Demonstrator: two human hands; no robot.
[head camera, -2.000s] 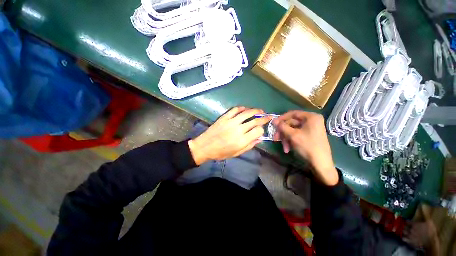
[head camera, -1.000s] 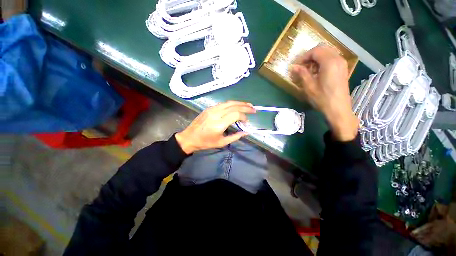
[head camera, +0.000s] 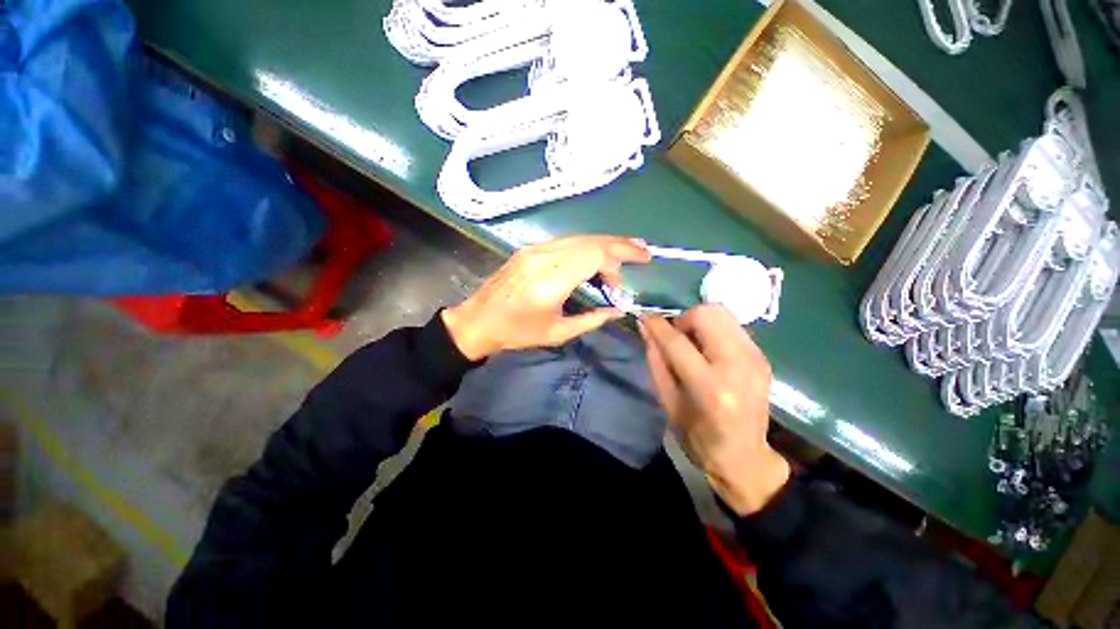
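A white plastic frame (head camera: 739,290) lies at the near bench edge, its round disc end pointing right. My left hand (head camera: 540,295) grips its left, looped end between thumb and fingers. My right hand (head camera: 715,383) is at the frame's near side, thumb and fingertips pinched together close to my left thumb. A thin pale sliver seems to show at the right fingertips; its shape is too small to tell. Part of the frame's loop is hidden by my fingers.
An open cardboard box (head camera: 805,129) of thin pale pins stands beyond the frame. Stacked white frames lie at the upper left (head camera: 540,160) and right (head camera: 1001,277). Small metal parts (head camera: 1044,461) lie at the right edge. Blue clothing of a person (head camera: 135,172) shows at left, above a red stool (head camera: 301,283).
My right hand has moved from over the pin box down to the near side of the frame. My left hand still holds the frame's left end. The whole view has shifted slightly.
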